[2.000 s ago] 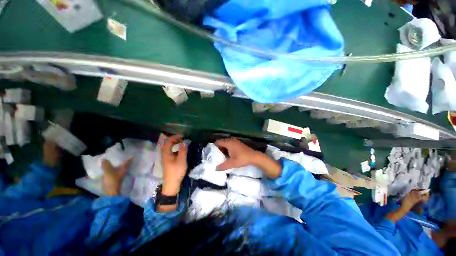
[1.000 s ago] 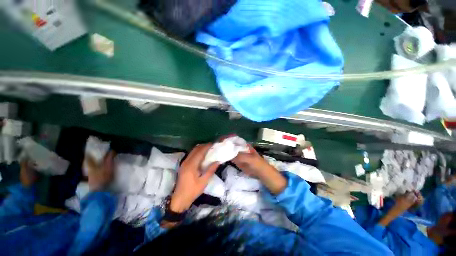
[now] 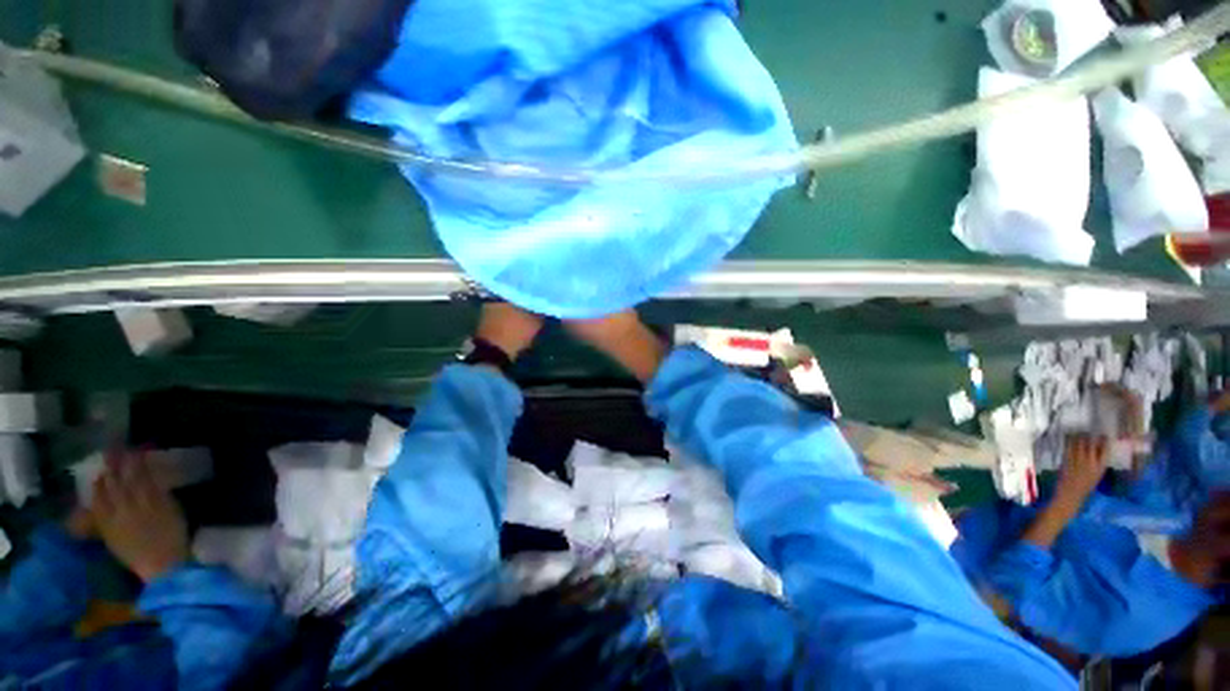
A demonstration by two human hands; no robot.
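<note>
My left hand (image 3: 507, 328), with a dark wristband, reaches under the silver rail. My right hand (image 3: 615, 339) is beside it on the right, also reaching under the rail. The blue cloth and rail hide the fingers of both, so I cannot see what they hold. White-wrapped units (image 3: 618, 481) lie in rows in the black tray (image 3: 580, 408) below my wrists. My sleeves cover part of the tray.
A light blue cloth (image 3: 594, 203) hangs over the rail (image 3: 836, 280). White poly bags (image 3: 1032, 169) lie on the green shelf at right. Red-striped cartons (image 3: 735, 344) sit right of my right hand. Another person's hand (image 3: 135, 516) is at left, another (image 3: 1083, 466) at right.
My hands have moved up and forward from above the tray to under the rail. The white unit they held between them is out of sight. The whole view has shifted and turned.
</note>
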